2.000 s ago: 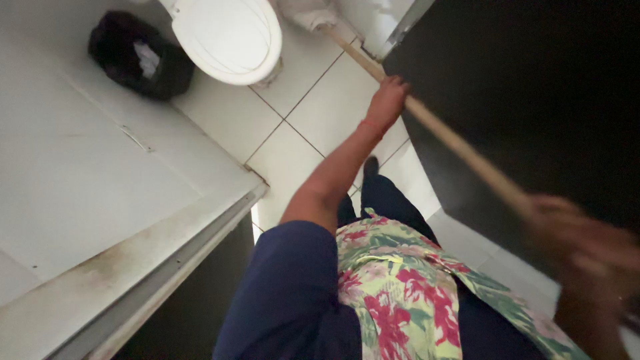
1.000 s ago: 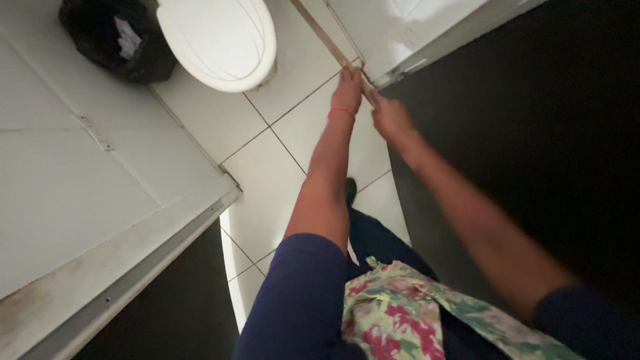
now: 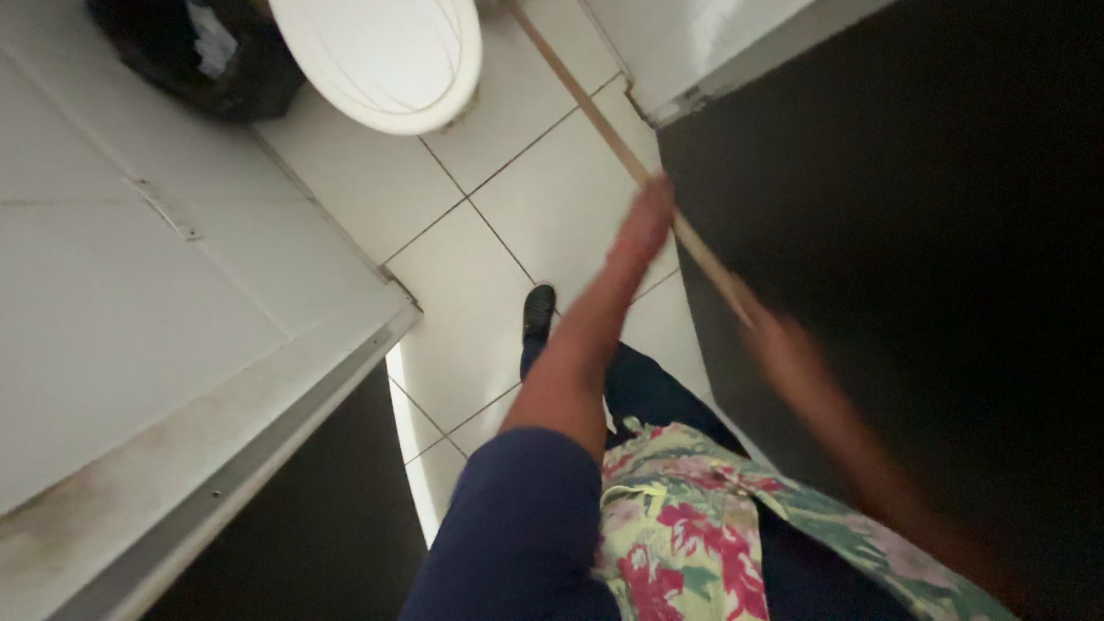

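A long wooden pole (image 3: pixel 595 112) slants from the top middle of the view down to the right over the white tiled floor (image 3: pixel 517 207). My left hand (image 3: pixel 647 211) grips it around its middle, beside the edge of the dark panel. Lower and to the right, my right hand (image 3: pixel 763 323), blurred, is closed around the pole's near part. The pole's far end runs out past the top edge, to the right of the white toilet bowl (image 3: pixel 379 60), so what it bears there is hidden.
A bin with a black bag (image 3: pixel 250 86) and paper in it stands left of the toilet. A pale partition (image 3: pixel 129 285) borders the floor at left, and a dark panel (image 3: pixel 880 241) rises at right. My black shoe (image 3: pixel 539 310) is on the tiles.
My hands were close together on the pole one second ago and are now farther apart, the right one nearer my body. The cloth seen at the pole's far end two seconds ago is out of view.
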